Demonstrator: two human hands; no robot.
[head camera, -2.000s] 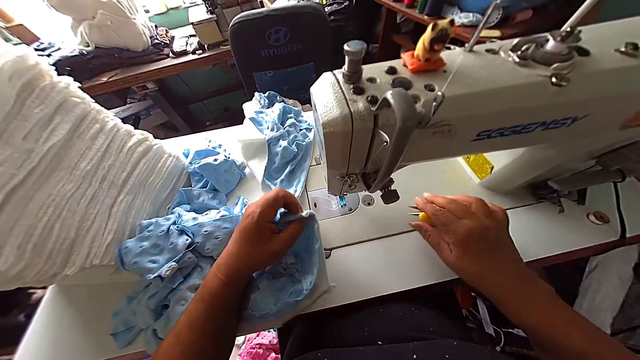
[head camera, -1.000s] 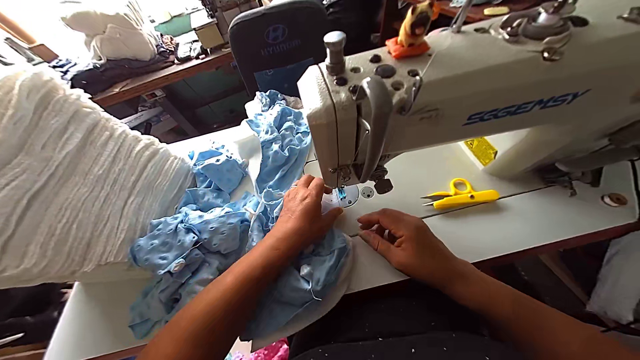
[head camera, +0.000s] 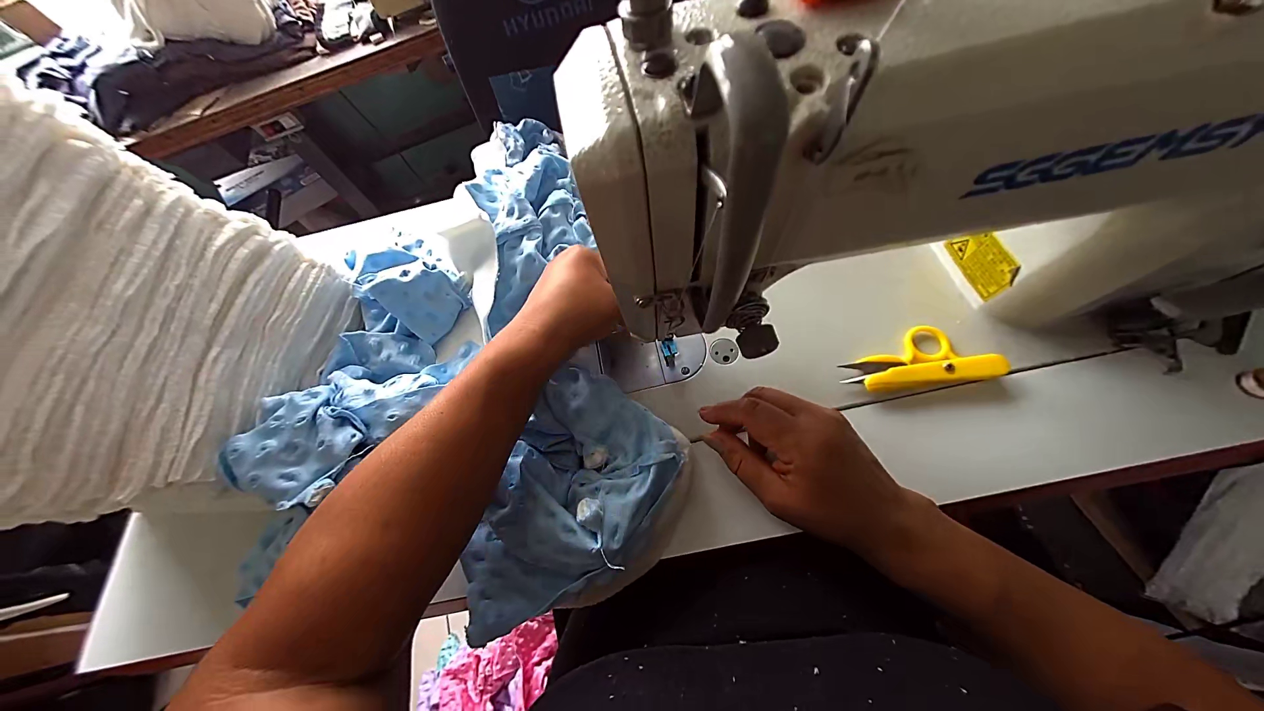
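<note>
My left hand (head camera: 578, 296) is at the left side of the sewing machine head (head camera: 671, 178), over light blue dotted fabric (head camera: 612, 425); its fingers are hidden behind the machine, so its hold cannot be told. Right of the needle plate (head camera: 642, 363) and lower, my right hand (head camera: 790, 449) rests near the table surface, thumb and fingertips close together; whether a thread is between them cannot be told. Yellow thread snips (head camera: 933, 370) lie on the table to the right of that hand. The blue presser foot part (head camera: 670, 350) shows under the machine head.
Gathered white fabric (head camera: 168, 316) bulks up at the left. More blue fabric (head camera: 533, 207) lies behind the left hand. A dark chair back (head camera: 494, 49) and a wooden bench with cloth (head camera: 286, 84) stand beyond. Pink fabric (head camera: 504, 667) is below the table edge.
My right hand held the yellow snips two seconds ago and has let them go onto the table. My left hand has moved from the front of the needle area to the machine head's left side.
</note>
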